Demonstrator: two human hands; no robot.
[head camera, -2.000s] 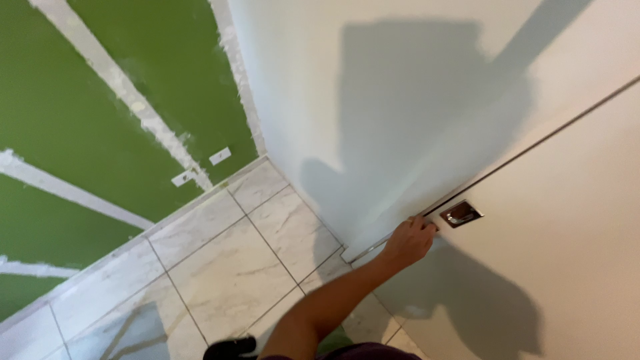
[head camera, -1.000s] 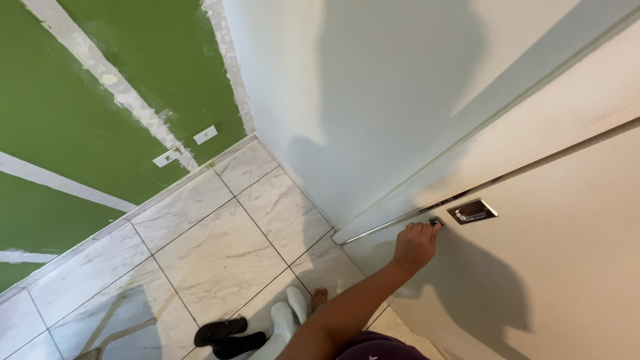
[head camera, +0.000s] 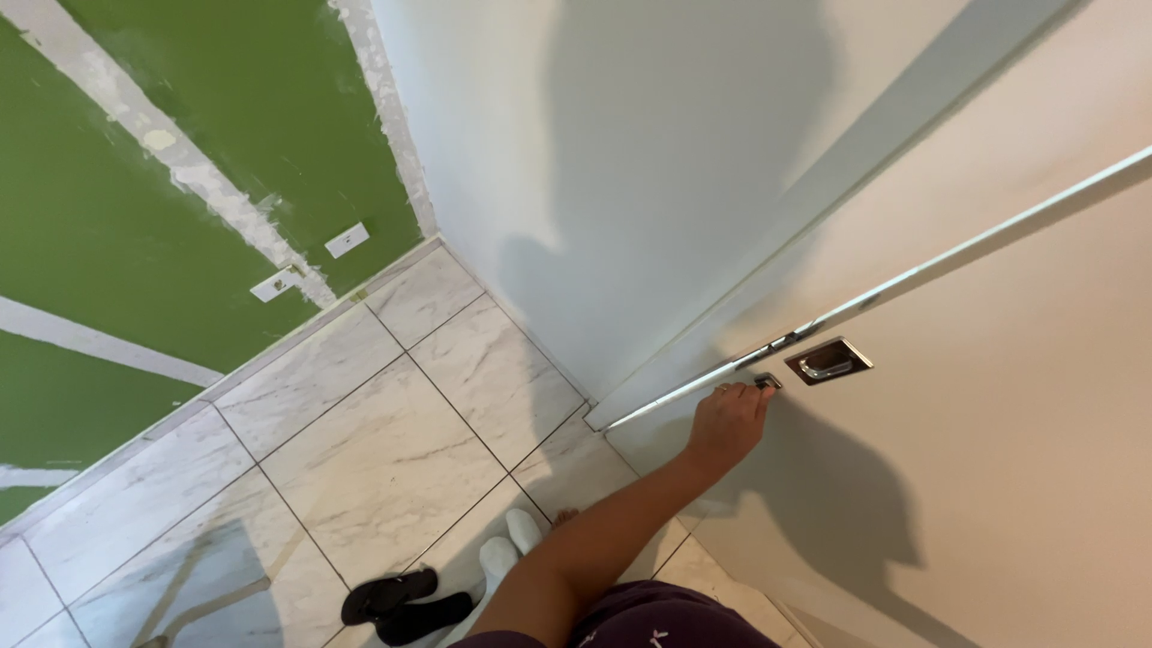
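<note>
My left hand (head camera: 727, 425) reaches across to the pale door panel (head camera: 1017, 378), with a ring on one finger. Its fingertips close on a small dark metal latch piece (head camera: 767, 382) near the door's edge. Just right of it, a recessed metal door pull (head camera: 828, 360) is set into the panel. A bright metal strip (head camera: 666, 396) and a latch fitting (head camera: 779, 343) show along the edge, where a narrow gap runs beside the panel. My right hand is out of view.
Black flip-flops (head camera: 387, 596) and white footwear (head camera: 498, 558) lie on the marble-look floor tiles (head camera: 387, 441), near bare toes (head camera: 565, 517). A green wall (head camera: 117, 225) with white filler bands holds two white outlet plates (head camera: 346, 239). A white wall (head camera: 486, 135) meets it.
The gap along the door's edge has widened, and the metal strip and latch fitting show more plainly. My left hand stays beside the door pull. The view has shifted, bringing the footwear into sight.
</note>
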